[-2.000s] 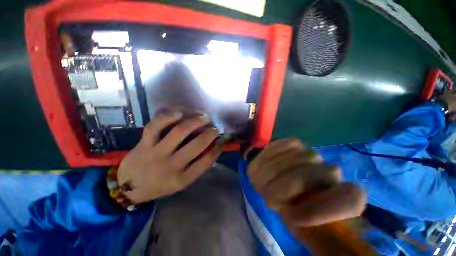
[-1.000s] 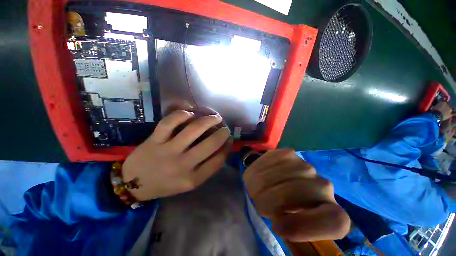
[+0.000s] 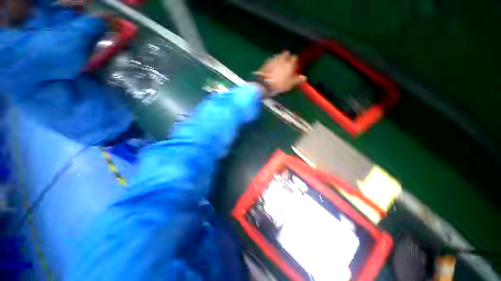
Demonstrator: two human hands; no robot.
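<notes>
The view is blurred. My left hand (image 3: 281,72) is stretched out over the conveyor, its fingers at the left corner of an empty-looking dark-centred red fixture (image 3: 360,125). Blur hides whether the fingers grip it. A second red fixture (image 3: 257,200) lies on the bench at the lower middle, around an opened tablet with a glaring white battery (image 3: 313,241). No hand is on this tablet. My right hand is not in view.
A grey-beige sheet (image 3: 335,151) with a pale yellow end lies behind the tablet. A dark round dish (image 3: 409,258) and a yellow-orange object (image 3: 445,268) are at lower right. At upper left are a blue-sleeved person (image 3: 49,71), crinkled clear plastic (image 3: 140,74) and another red fixture (image 3: 112,46).
The view has swung left. My left hand has left the tablet and reached out to the fixture on the conveyor. My right hand, earlier around the orange screwdriver, has gone out of view.
</notes>
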